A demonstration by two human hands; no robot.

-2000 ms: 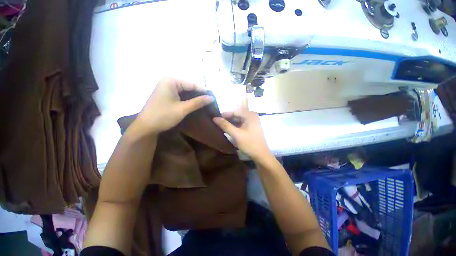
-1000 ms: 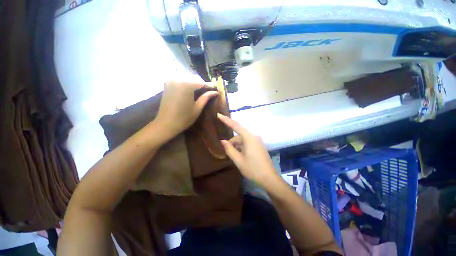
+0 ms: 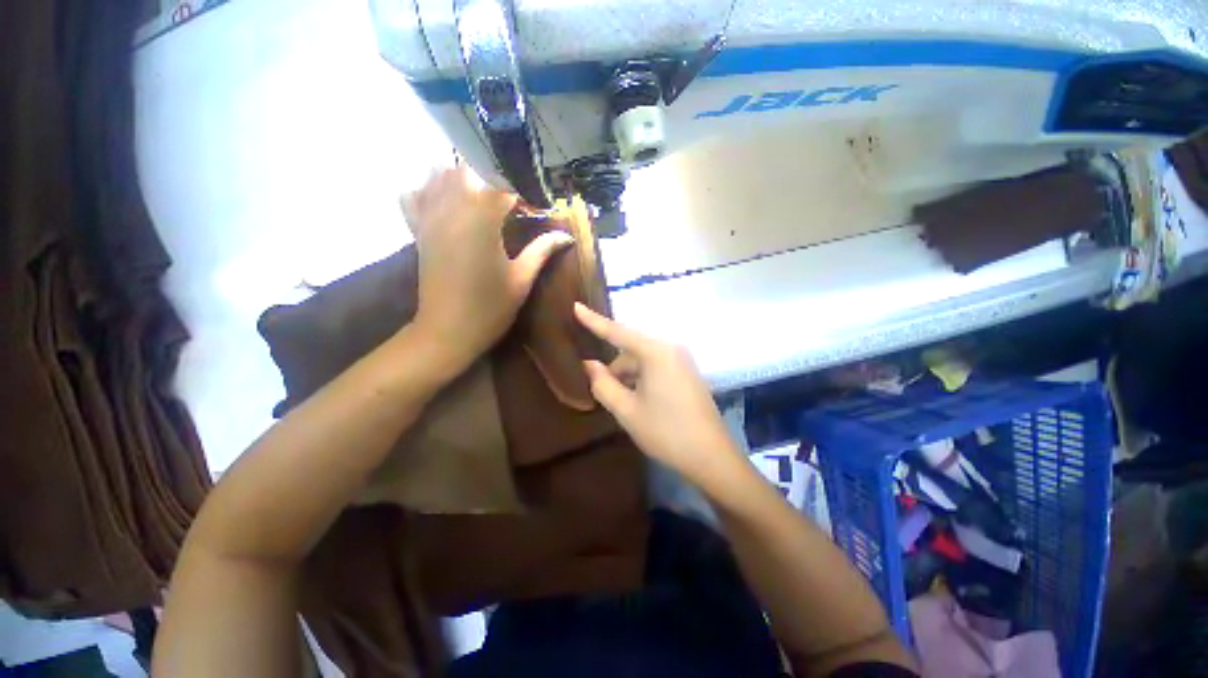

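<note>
The brown garment panel (image 3: 562, 457) lies on the machine table and hangs over its front edge onto my lap. Its folded edge (image 3: 579, 258) looks orange under the lamp and runs up to the presser foot area, under the white sewing machine head (image 3: 570, 53). A duller tan-brown pocket piece (image 3: 444, 444) lies on the panel. My left hand (image 3: 470, 258) presses on the cloth just left of the needle area, its thumb by the folded edge. My right hand (image 3: 647, 391) has thumb and forefinger on the panel's right edge, lower down. The needle tip is hidden.
A stack of dark brown cut panels (image 3: 93, 411) drapes at the left. A brown scrap (image 3: 1013, 219) lies on the bed at the right, beside a shiny metal part wrapped in light material. A blue basket (image 3: 868, 444) with mixed scraps stands at the lower right.
Since the first frame, the view has shifted closer to the machine, and the cloth edge and my left hand have come up to the presser foot. Over the last second both hands moved little.
</note>
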